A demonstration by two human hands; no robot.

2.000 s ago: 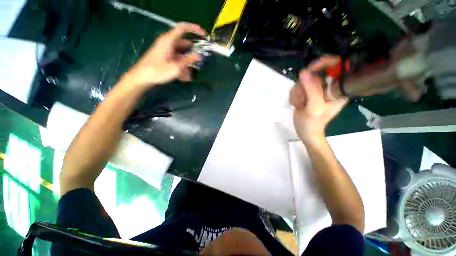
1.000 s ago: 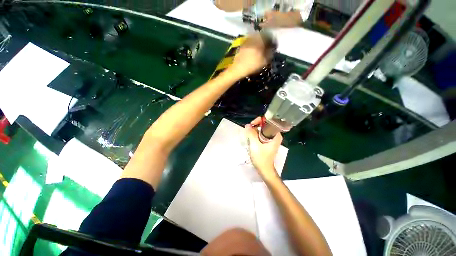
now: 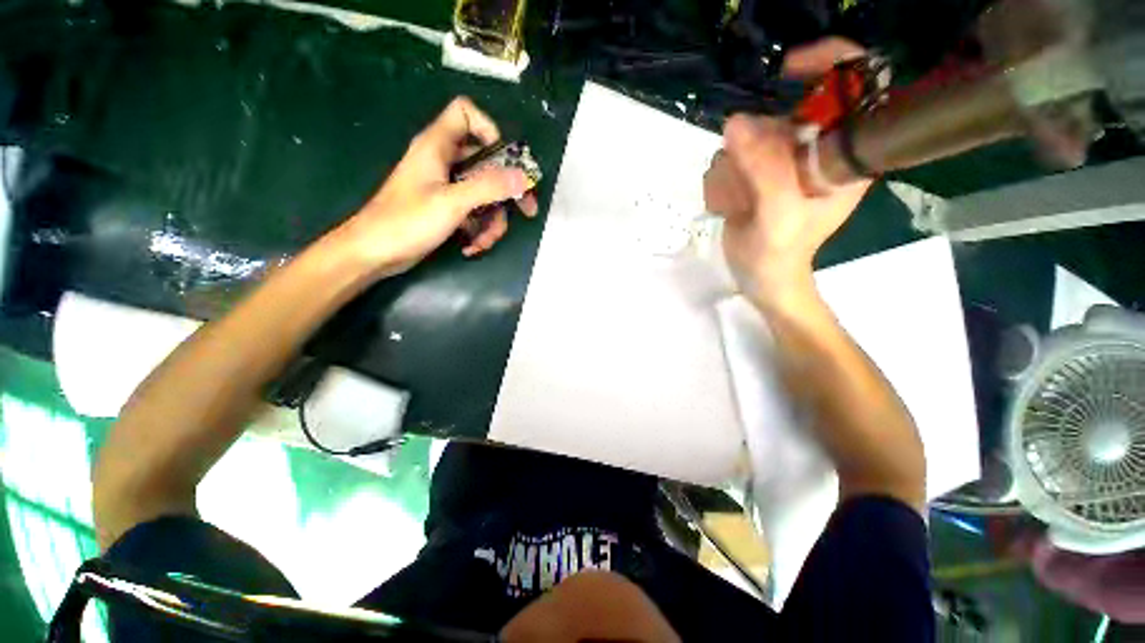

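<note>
My left hand point(image 3: 440, 201) holds a small circuit board unit point(image 3: 512, 161) with black edges and a pale, glittery face, above the dark green bench left of the white sheet. A spot of yellow shows on it. A thin black cable point(image 3: 329, 440) with a plug end lies below my left forearm. My right hand point(image 3: 776, 201) is closed around the lower end of a blurred overhead tool point(image 3: 967, 126), beside its red-orange fitting point(image 3: 839, 94). The tool's tip is hidden by my fingers. Small clear or white parts point(image 3: 672, 229) lie on the white sheet near my right hand.
White sheets point(image 3: 615, 339) cover part of the bench point(image 3: 465, 339). A dark heap lies beyond them, beside a yellow striped bar point(image 3: 492, 28). A pale curved bar point(image 3: 1005, 207) and a white desk fan point(image 3: 1092, 433) are at the right. A purplish-red shape shows below the fan.
My left hand has come back from the heap with a unit in it. My right hand still holds the tool, which now shows farther right and nearer the top. The cable now shows at lower left.
</note>
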